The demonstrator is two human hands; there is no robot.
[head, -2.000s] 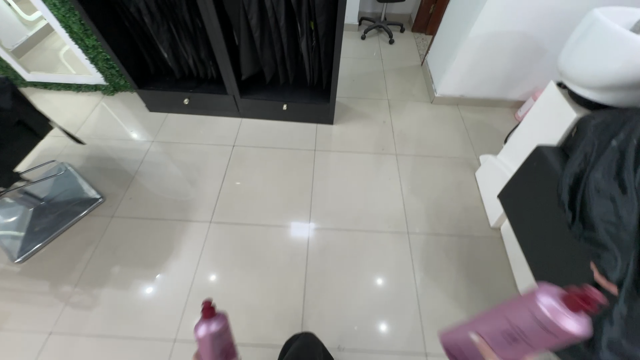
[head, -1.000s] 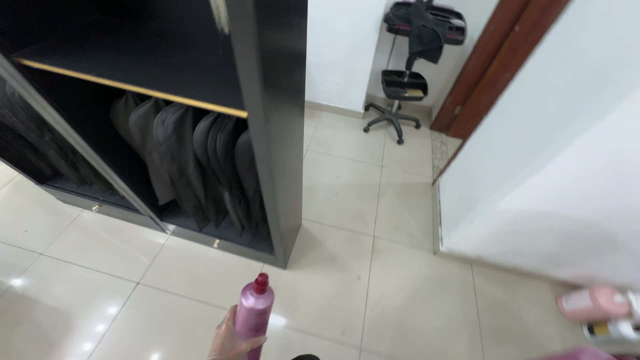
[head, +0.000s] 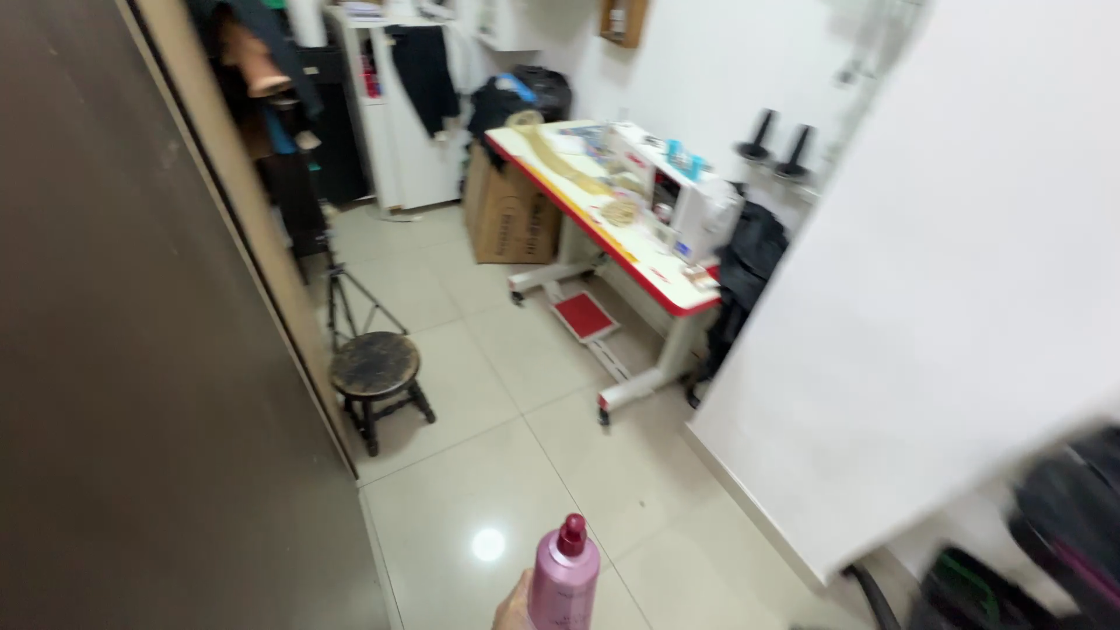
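A pink plastic bottle [head: 564,579] with a dark red cap stands upright at the bottom middle of the view, cap upward. My left hand [head: 514,604] is wrapped around its left side; only part of the fingers shows and the bottle's lower end is cut off by the frame. The bottle bears writing. My right hand is out of the frame.
A round dark stool [head: 376,366] and a tripod stand near a dark panel [head: 201,350] on the left. Ahead is a sewing machine [head: 674,188] on a red-edged table [head: 647,284], beside a cardboard box [head: 512,210]. A white wall [head: 884,324] juts in at right.
The view has swung strongly, from the tiled floor and dark shelving to a sewing area. My left hand still holds its bottle. The second pink bottle, at the lower right two seconds ago, is out of view.
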